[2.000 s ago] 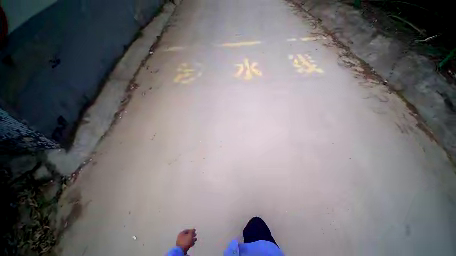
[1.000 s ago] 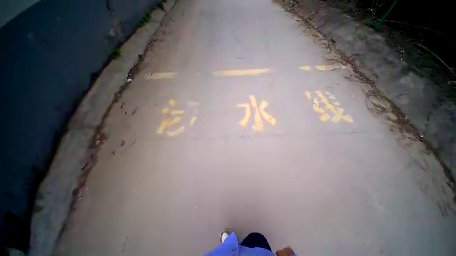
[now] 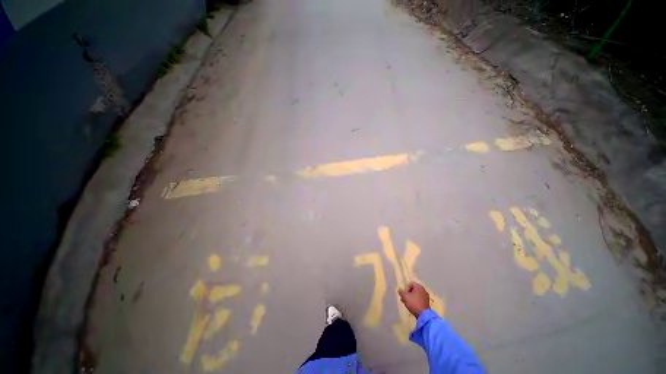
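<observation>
My right hand (image 3: 415, 298) is bare, at the lower middle of the view, in front of a light-blue sleeve. Its fingers are curled in and no object shows in it. It hangs over the pale concrete road (image 3: 292, 219). My left hand is not in view. A dark trouser leg (image 3: 336, 340) and a light shoe (image 3: 333, 314) show at the bottom, left of my right hand.
Yellow painted characters (image 3: 376, 288) and a broken yellow line (image 3: 356, 165) cross the road. A dark grey wall (image 3: 66, 109) with a kerb (image 3: 84, 248) runs along the left. A rough concrete edge (image 3: 555, 88) and dark plants border the right.
The painted line and characters have come closer and lower in the view. My right hand has swung forward into fuller view. The left hand, visible two seconds ago, is out of the picture.
</observation>
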